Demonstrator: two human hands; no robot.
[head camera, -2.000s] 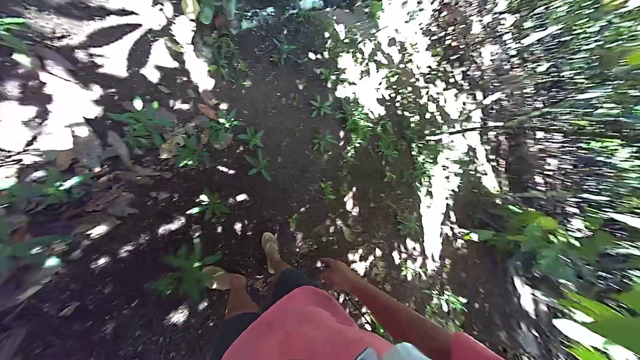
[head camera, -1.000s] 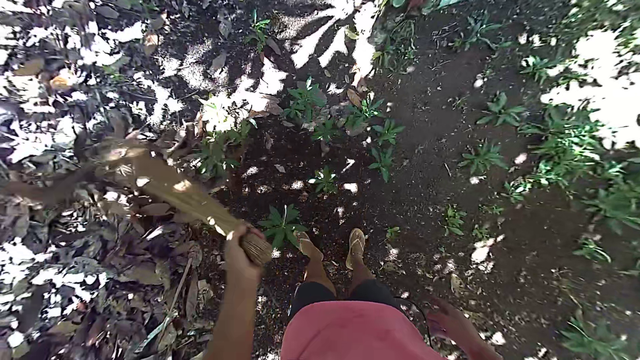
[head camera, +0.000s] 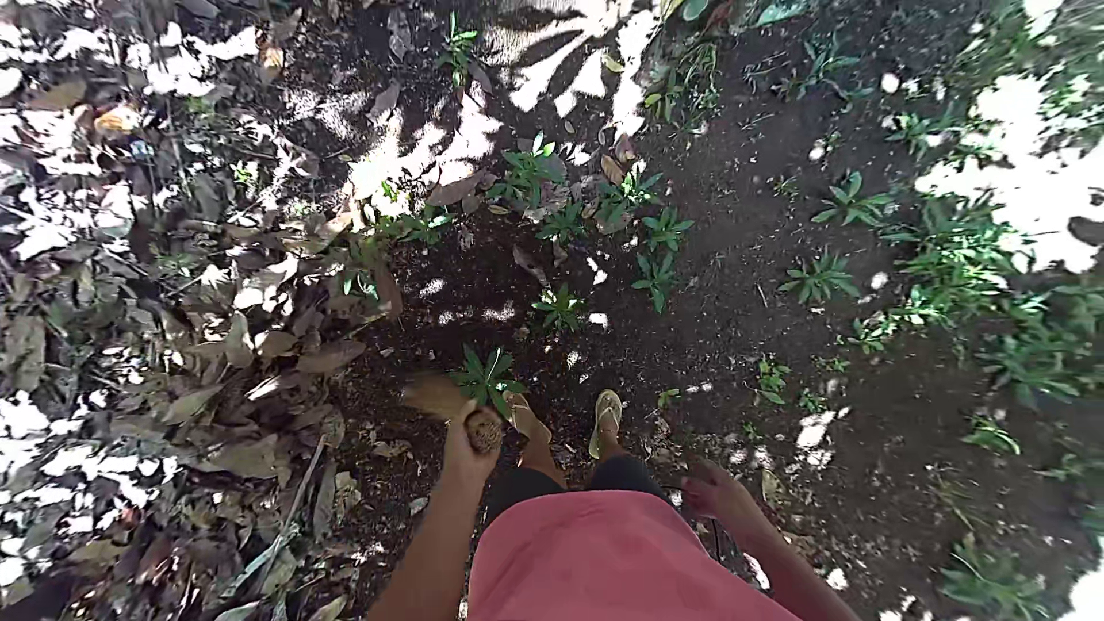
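My left hand (head camera: 466, 444) is closed around the bound end of a bundled-stick broom (head camera: 483, 429), whose cut ends face up toward me. The rest of the broom points up and left, blurred and foreshortened, beside a small green plant (head camera: 487, 378) near my left foot. Low on the right, next to my shorts, my right hand (head camera: 711, 490) hangs with its fingers loosely bent and slightly blurred; nothing shows in its grasp. A thin dark cord (head camera: 718, 539) passes close to that hand; where it leads is hidden.
My sandalled feet (head camera: 607, 414) stand on dark soil (head camera: 724, 345). A thick litter of dry leaves (head camera: 259, 362) covers the left side, with a thin stick (head camera: 302, 500) in it. Several low green plants (head camera: 819, 278) grow ahead and to the right. Bright sun patches break the shade.
The view swung left after the first frame. Since a second ago, the broom has moved from stretching out over the leaf litter on the left to close beside my left foot, still in my left hand.
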